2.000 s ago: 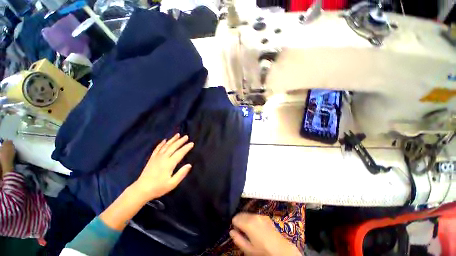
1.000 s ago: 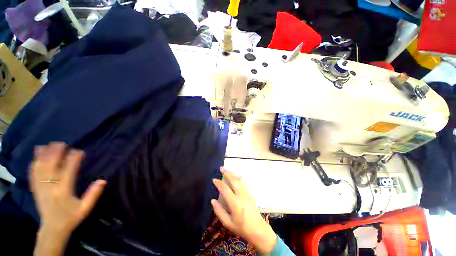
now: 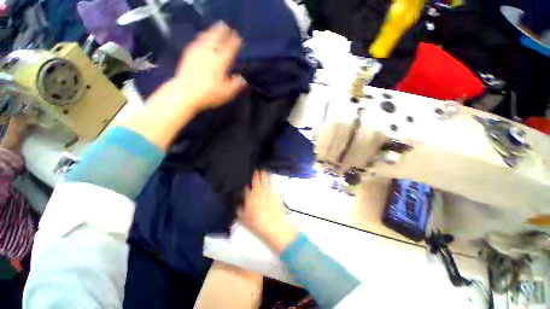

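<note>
The navy garment with its black inner side lies bunched on the table left of the sewing machine head. Part of it hangs over the front edge. My left hand lies on the upper part of the garment, fingers apart and blurred. My right hand is at the garment's right edge by the table front; its fingertips meet the cloth, and blur hides whether they grip it. A navy corner of the garment reaches close to the needle area.
A lit smartphone lies on the machine bed under the arm. A dark clip-like part is right of it. A red cloth and a yellow item are behind the machine. A neighbouring cream machine and a striped sleeve are at left.
The garment is more bunched, with its lower part pulled up and folded back. My left hand has moved up and forward on it. My right hand has moved in along its edge. The view has shifted.
</note>
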